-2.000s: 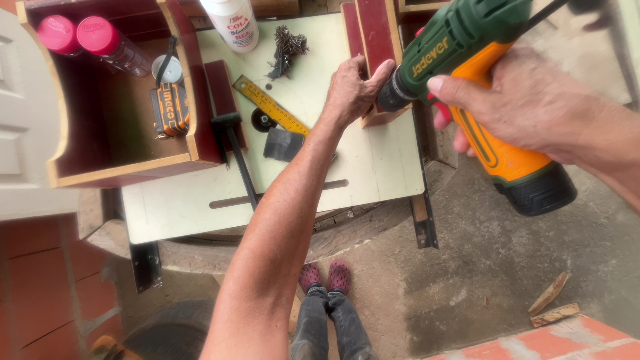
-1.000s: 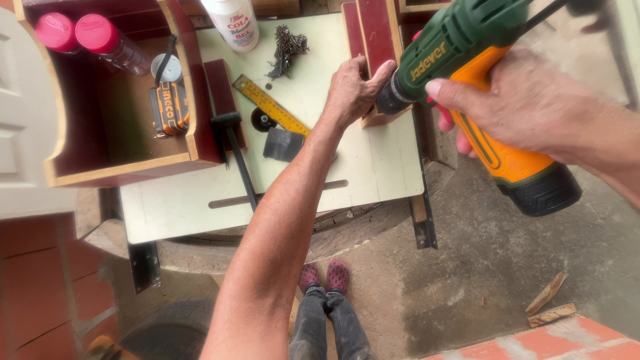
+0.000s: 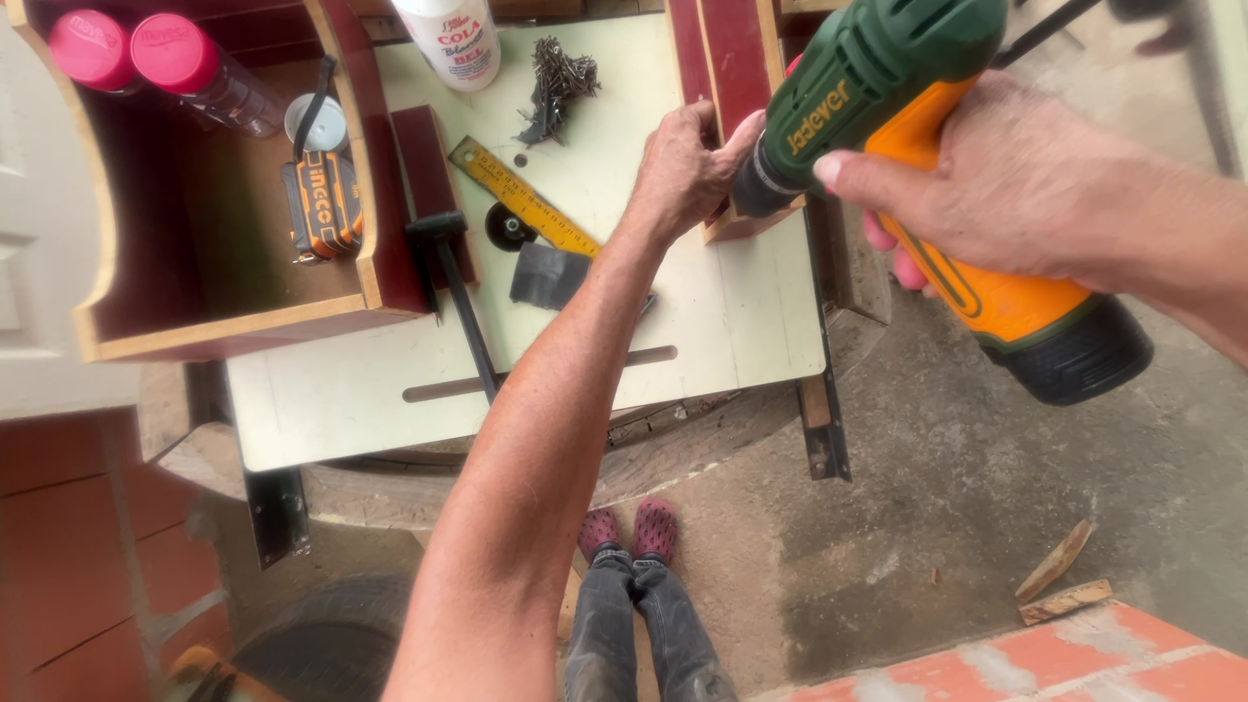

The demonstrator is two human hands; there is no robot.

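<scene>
In my right hand (image 3: 994,185) is a green and orange Jadever cordless drill (image 3: 877,107), its chuck pointing down and left at a dark red wooden piece (image 3: 738,58) with pale edges. My left hand (image 3: 692,161) grips that piece close beside the chuck; the drill's tip is hidden. The piece lies at the right of a pale work board (image 3: 731,322). Left of my left forearm are a yellow ruler (image 3: 526,200), a dark grey scrap of sheet (image 3: 549,276), a black disc (image 3: 507,227), a black-handled hammer-like tool (image 3: 458,292) and a dark red strip (image 3: 429,175).
A dark red wooden box (image 3: 234,322) at left holds pink-lidded jars (image 3: 175,54) and an Ingco tape measure (image 3: 327,205). A white glue bottle (image 3: 453,44) and a pile of screws (image 3: 561,88) stand at the board's back. Wood scraps (image 3: 1063,575) lie on the floor.
</scene>
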